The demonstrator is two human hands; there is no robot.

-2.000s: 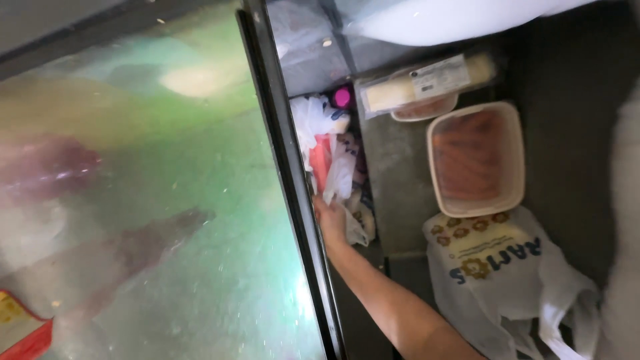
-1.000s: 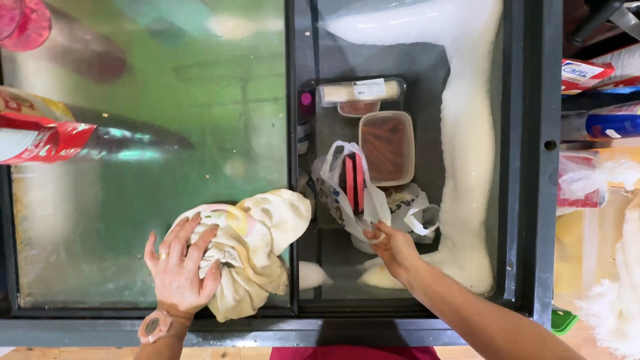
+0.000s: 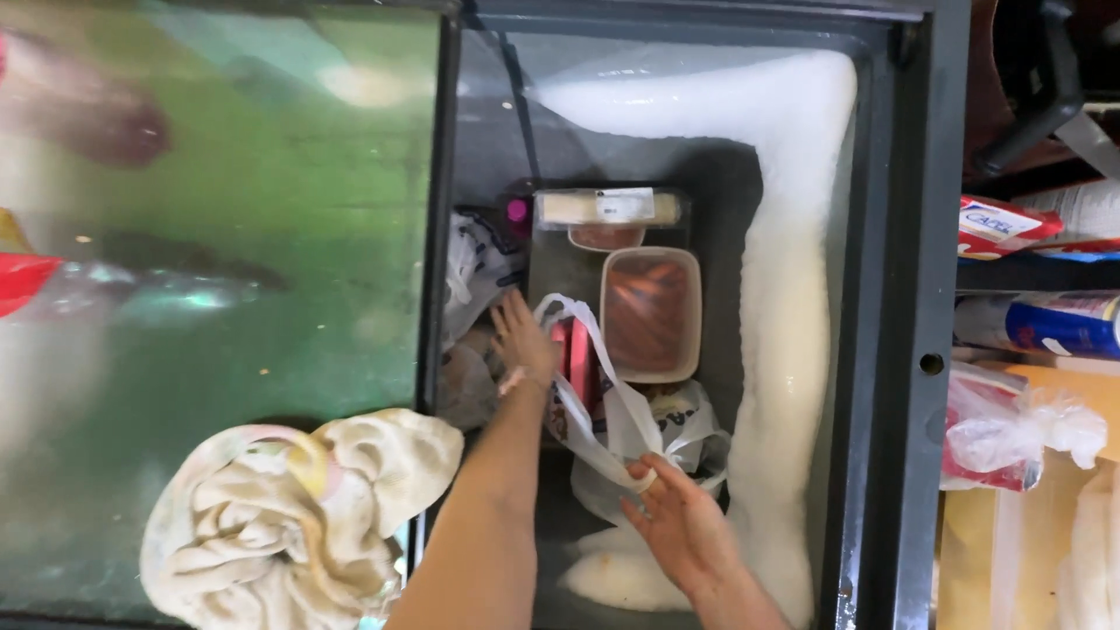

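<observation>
Inside a chest freezer, my left hand (image 3: 525, 339) reaches down with fingers extended, beside white plastic bags (image 3: 475, 262) along the left side; whether it grips anything is hidden. The handles of a white plastic carrier bag (image 3: 623, 407) are held in the fingers of my right hand (image 3: 678, 516). Pink-red items (image 3: 579, 359) show in that bag's opening, just right of my left hand. A rectangular plastic tub with reddish-orange contents (image 3: 651, 315) lies behind the bag. Beyond it, a clear tray with a pale food (image 3: 610, 208) rests over a smaller tub (image 3: 606, 237). Another printed plastic bag (image 3: 691, 420) lies below the large tub.
Thick frost (image 3: 787, 306) coats the freezer's back and right walls. A glass lid (image 3: 262, 350) covers the left side, with a crumpled cream cloth (image 3: 289, 525) on it. Packages, including a red pack (image 3: 1006, 226) and a blue cylindrical container (image 3: 1041, 324), stand outside the right rim.
My left hand has left the cloth on the lid and moved right, into the freezer. The right hand still holds the carrier bag's handles.
</observation>
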